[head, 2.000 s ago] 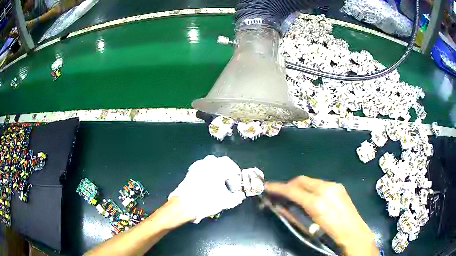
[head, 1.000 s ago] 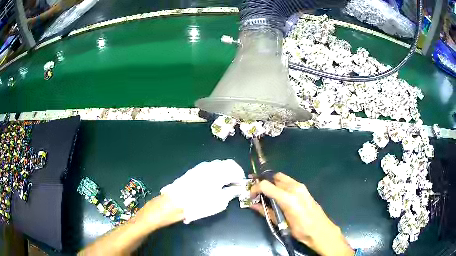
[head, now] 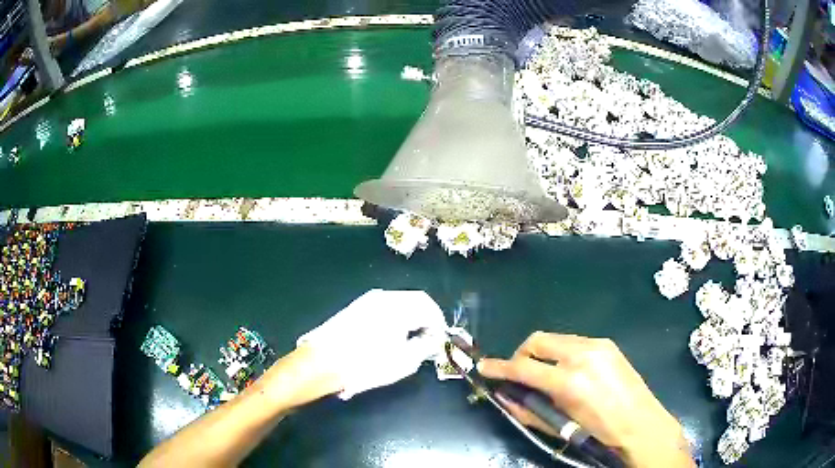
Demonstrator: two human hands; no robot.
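Observation:
My left hand [head: 380, 345], in a white glove, holds a small white plastic housing [head: 455, 358] at its fingertips, low in the middle. The board side of this piece is mostly hidden by the fingers. My bare right hand [head: 586, 384] holds a dark soldering iron [head: 531, 402] like a pen, its metal end at the housing. A thin pale tube runs along the iron. A faint wisp of smoke rises above the tip.
The translucent extractor hood [head: 462, 155] hangs above, with several white housings [head: 460, 238] under its rim. More housings [head: 641, 164] heap at right. Several circuit boards [head: 243, 347] lie at left, beside a black tray [head: 78, 366]. A joined unit [head: 76, 133] lies on the green belt [head: 265, 119].
The iron has swung from pointing up toward the hood to lying slanted, its tip at the housing. My right hand has moved slightly right. The unit on the belt has shifted left.

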